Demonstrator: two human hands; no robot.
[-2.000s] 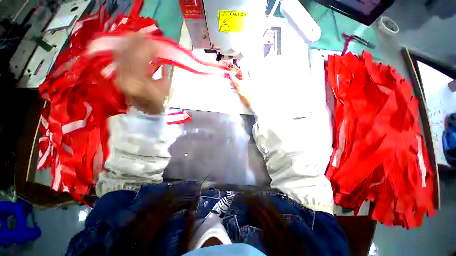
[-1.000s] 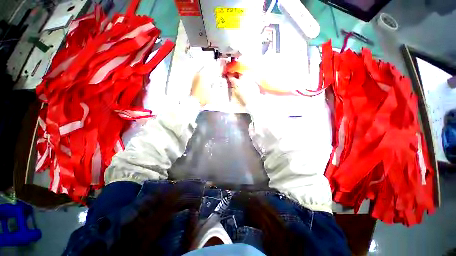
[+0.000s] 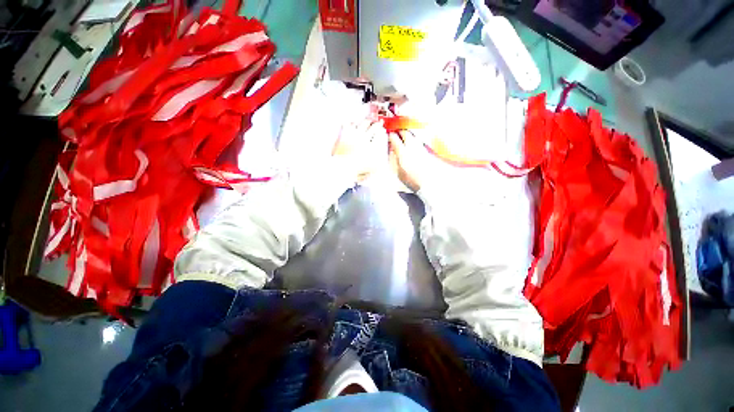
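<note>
A red strip, orange under the lamp, runs from the needle area of the sewing machine head rightwards to the right pile. My left hand and my right hand are close together just below the presser foot, on the bright white plate. Both hands are washed out by glare. The fingers of my right hand are at the strip's near end. The fingers of my left hand are too bright to tell what they hold.
A tangled left pile of red and pale strips lies left of my arms. A hanging right pile of red strips lies at the right. A grey metal sheet lies between my forearms. Small snips, a white ring and a screen are upper right.
My left hand has come from the left pile to the needle area beside my right hand. The strip that stretched left now trails right. The view has shifted slightly since a second ago.
</note>
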